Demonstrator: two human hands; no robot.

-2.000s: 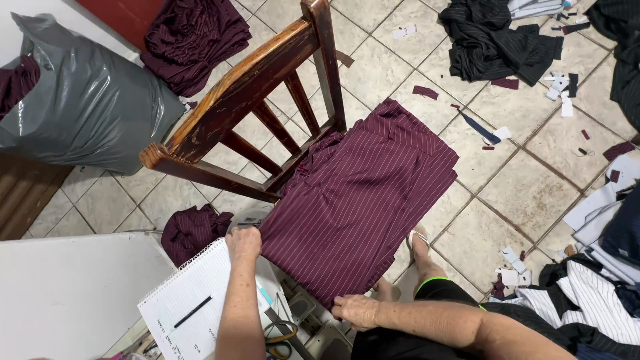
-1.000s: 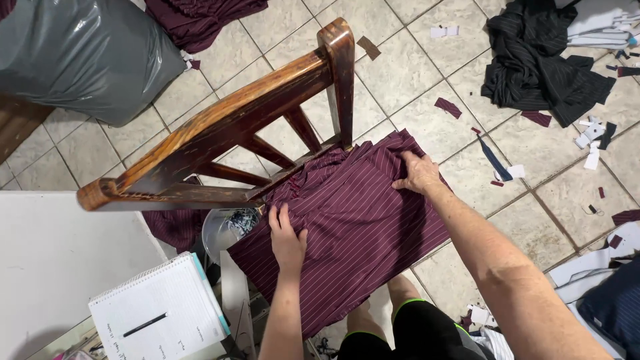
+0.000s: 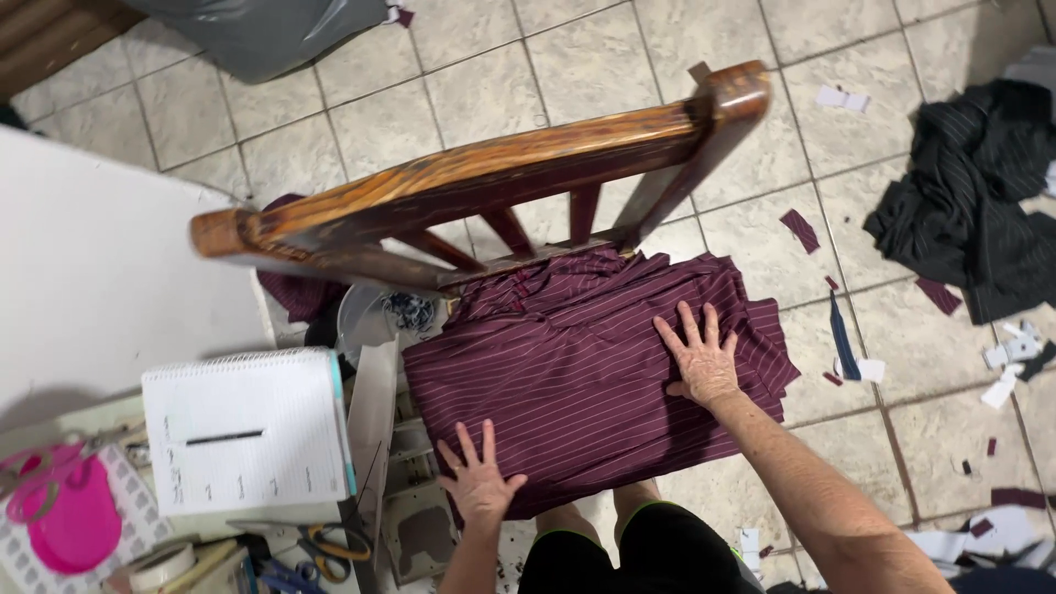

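A stack of maroon pinstriped fabric (image 3: 569,388) lies over the seat of a wooden chair (image 3: 487,165), gathered and wrinkled close to the backrest. My left hand (image 3: 481,487) rests with spread fingers on the near left part of the cloth. Flat on the right part lies my right hand (image 3: 703,359), its fingers also apart. Neither hand grips anything. Most of the seat is hidden under the fabric.
At left, a spiral notebook (image 3: 247,437) with a dark pen, scissors (image 3: 330,544) and a pink object (image 3: 74,511) lie on a work surface. A clear container (image 3: 371,318) holds thread scraps. Black pinstriped cloth (image 3: 982,198) and scraps lie on the tiled floor; a grey bag (image 3: 272,33) stands beyond.
My left hand has gone from the fabric's left side toward its near edge. My right hand, at the near edge two seconds ago, is on the right part. The view has shifted.
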